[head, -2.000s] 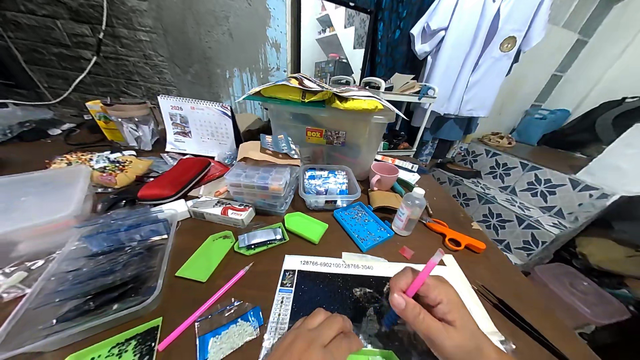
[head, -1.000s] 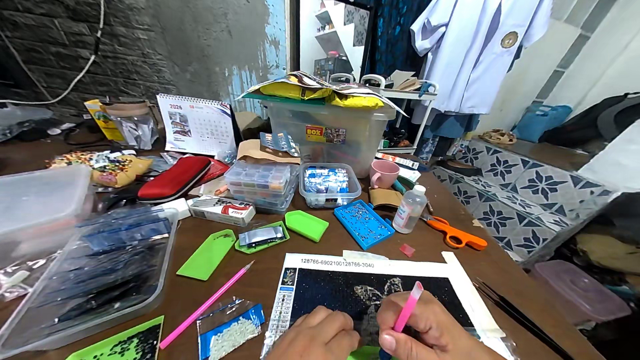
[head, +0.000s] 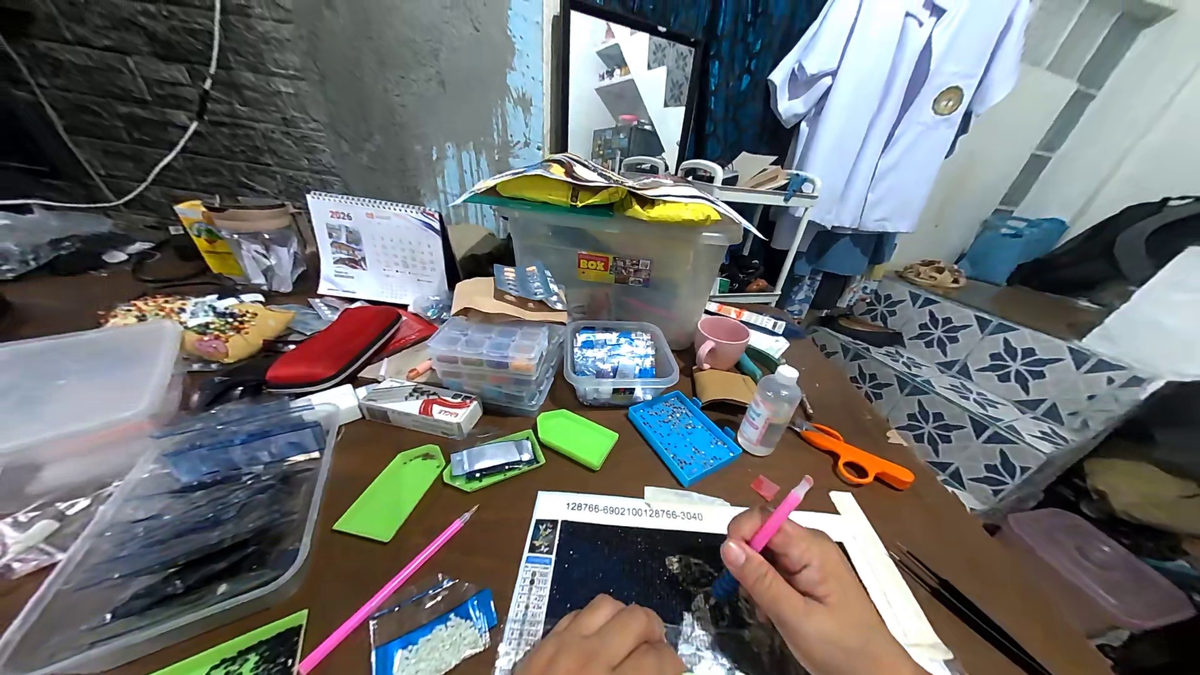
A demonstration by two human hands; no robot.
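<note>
My right hand (head: pixel 811 586) is closed around a pink diamond-painting pen (head: pixel 781 514), its lower end over the dark diamond-painting canvas (head: pixel 637 562). My left hand (head: pixel 605 639) rests at the canvas's lower edge with fingers curled; what lies under it is hidden. Left of the canvas are a bag of pale beads (head: pixel 441 649), a second pink pen (head: pixel 389 591) and a green tray with black beads (head: pixel 248 652). Beyond the canvas lie green trays (head: pixel 392 494) (head: pixel 577 439), one bearing a small packet (head: pixel 492 457), and a blue tray (head: pixel 682 437) with scattered beads.
A plastic box of dark packets (head: pixel 197 525) stands at left. Farther back are stacked bead organizers (head: pixel 492 361), a tub of packets (head: pixel 621 361), a pink mug (head: pixel 721 341) and a clear bottle (head: pixel 769 411). Orange scissors (head: pixel 853 457) and black tweezers (head: pixel 970 609) lie at right.
My right hand with the pink pen has shifted a little over the canvas, and the pen's tilt has changed. My left hand stays near the lower edge.
</note>
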